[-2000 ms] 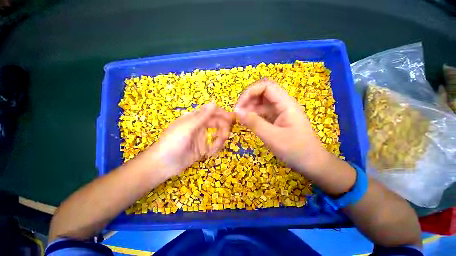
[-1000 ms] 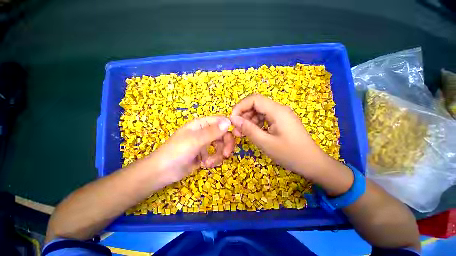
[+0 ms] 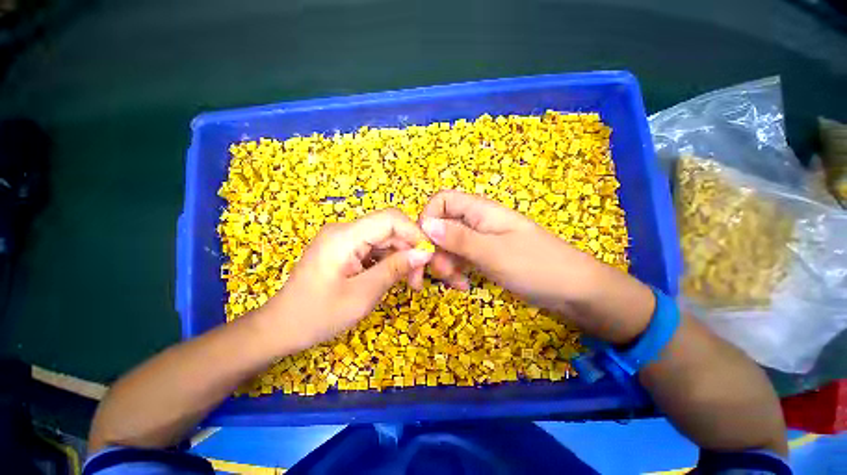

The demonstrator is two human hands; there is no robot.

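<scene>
Small square yellow plastic parts (image 3: 520, 167) lie loose all over the blue tray (image 3: 418, 100). My left hand (image 3: 348, 269) is above the middle of the tray, with a small yellow part (image 3: 425, 247) pinched between thumb and index finger. My right hand (image 3: 488, 243) meets it from the right, thumb and index fingertips closed together beside the part. Whether my right fingertips hold a piece of their own is hidden. A blue band (image 3: 658, 330) is on my right wrist.
A clear plastic bag (image 3: 806, 278) of duller yellow pieces (image 3: 729, 232) lies right of the tray on the dark green surface (image 3: 102, 223). Another bag (image 3: 836, 158) is at the right edge. A red object (image 3: 815, 408) is at lower right. Blue floor shows below.
My hands stay together over the tray. My left fingers have curled in, and the yellow part now shows at the left thumb tip. The loose yellow piece seen earlier in my left palm no longer shows.
</scene>
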